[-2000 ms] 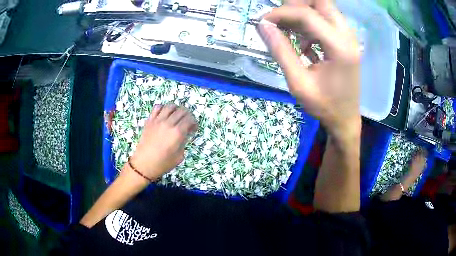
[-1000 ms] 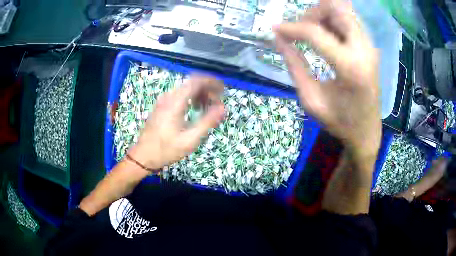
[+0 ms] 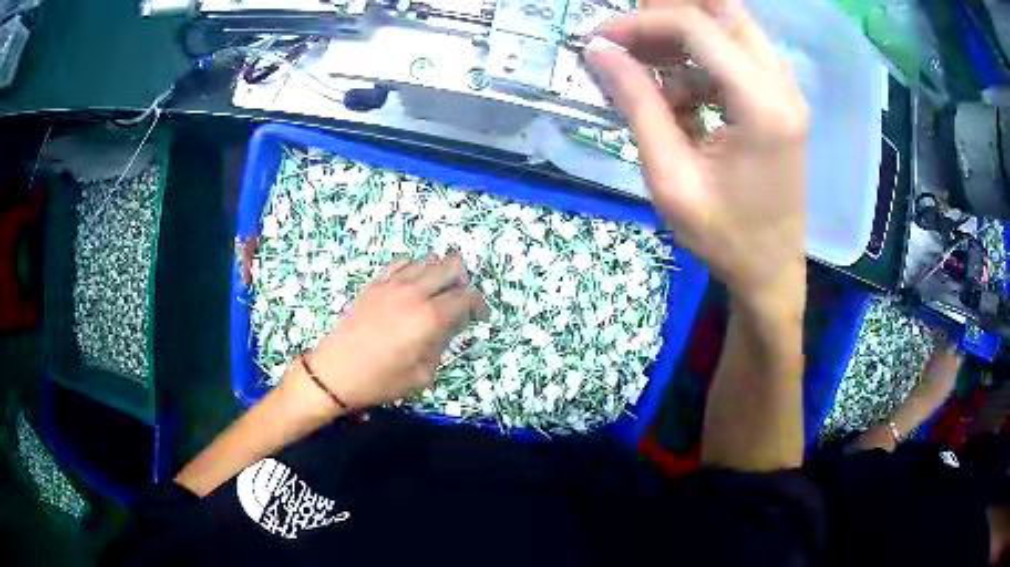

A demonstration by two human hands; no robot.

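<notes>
A blue parts bin (image 3: 255, 199) lies before me, full of small white-and-green pieces (image 3: 554, 299). My left hand (image 3: 404, 327) is over the middle of the heap, palm down with bent fingers; its fingertips touch the pieces, and whether they hold one cannot be told. My right hand (image 3: 720, 144) is raised above the bin's far right corner. Its thumb and index fingertips are close together at the silvery metal fixture (image 3: 526, 50); any piece between them is too small to tell. The hand covers part of the machine behind it.
The machine plate (image 3: 382, 61) runs along the far side, with cables (image 3: 266, 61) at its left. A translucent tub (image 3: 847, 144) stands at the right. A green bin (image 3: 161, 266) of pieces is at the left. Another person's hand (image 3: 936, 382) is at a bin on the right.
My left hand has lowered from above the heap onto the pieces, right of where it was two seconds ago. My right hand moved away and is back at the metal fixture.
</notes>
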